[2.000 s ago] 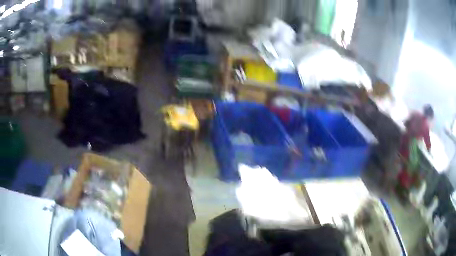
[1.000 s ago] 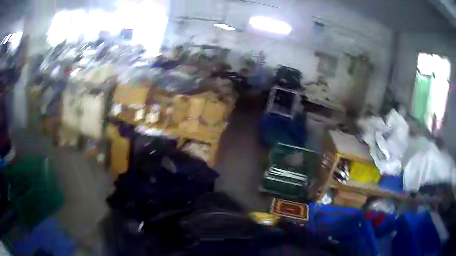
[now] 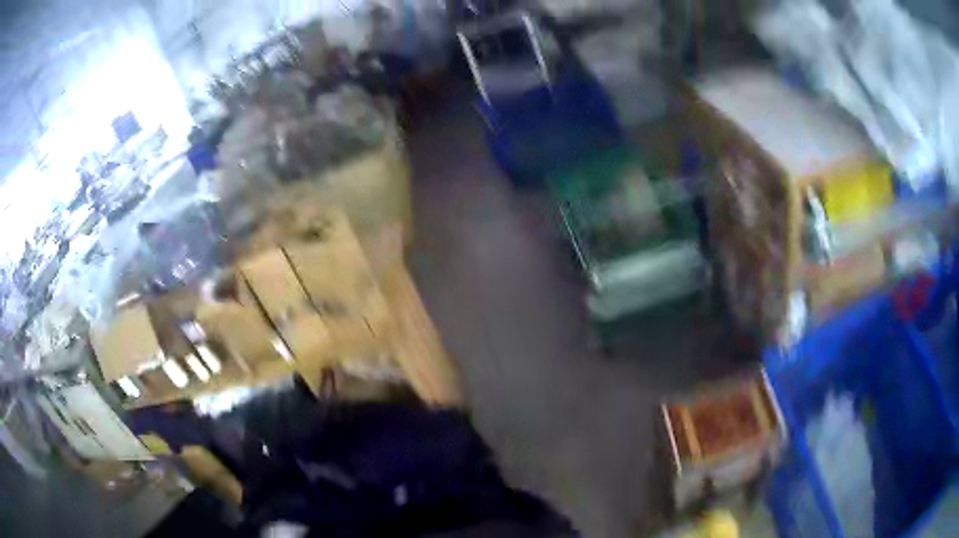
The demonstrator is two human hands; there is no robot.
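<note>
A dark, near-black mass of cloth, likely denim garments, lies at the bottom left of centre. It is blurred and cut off by the lower edge. A few small pale specks show on it. Whether it is carried or rests on something cannot be told. Neither of my hands can be seen in the picture.
Wooden shelving with cartons stands on the left. A green crate and a blue bin stand past the grey floor. On the right are a wooden cabinet, a red-topped stool and blue crates.
The view has turned and tilted. The wooden shelving, green crate and stool now appear nearer and larger. The dark cloth fills less of the lower edge than one second ago.
</note>
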